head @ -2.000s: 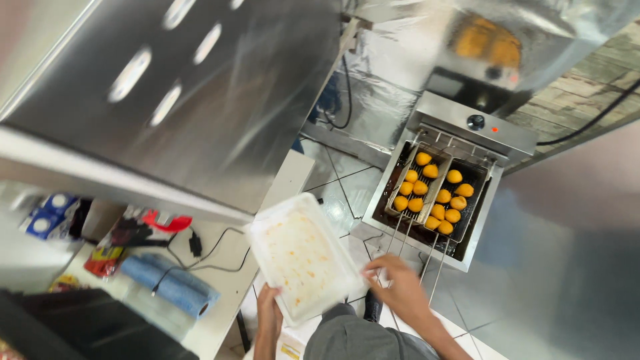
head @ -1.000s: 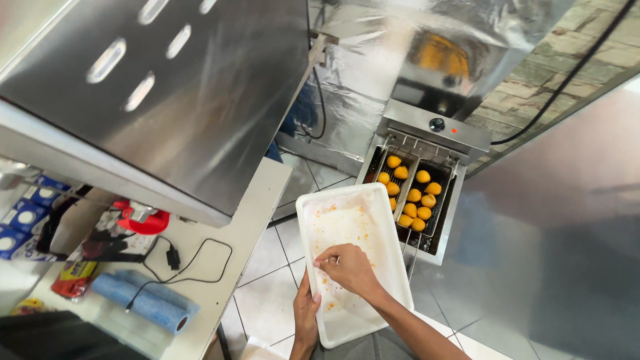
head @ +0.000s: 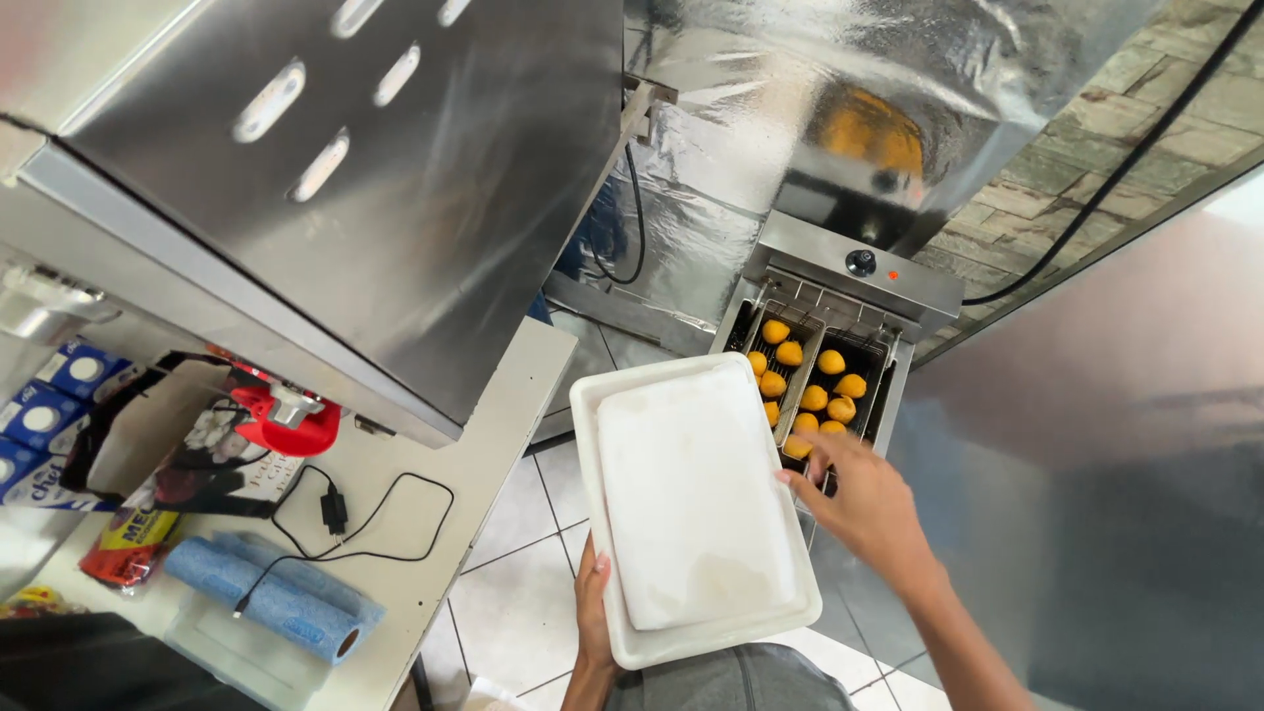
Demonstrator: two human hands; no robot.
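Observation:
My left hand [head: 594,607] grips the left edge of a white plastic tray [head: 812,602], thumb on the rim. In the tray lies a flat white sheet or slab [head: 696,494] with a faint beige stain. My right hand [head: 854,494] is at the tray's right side, fingers bent, over the near end of the fryer baskets; whether it pinches anything is hidden. Several golden, drop-shaped snacks [head: 830,362] rest in two wire baskets [head: 820,346] of a steel electric deep fryer [head: 854,276], whose red light is lit. The tray overlaps the left basket's edge in view.
A large stainless steel appliance [head: 375,197] juts in at the upper left. On the counter [head: 494,434] lie a blue cloth roll [head: 267,597], a black charger with cable [head: 334,509] and a shopping bag [head: 212,444]. A steel panel [head: 1106,444] stands right of the fryer.
My right hand has moved from inside the tray to its right side. The tray's crumb-strewn inside, seen one second ago, is now covered by the white sheet or slab.

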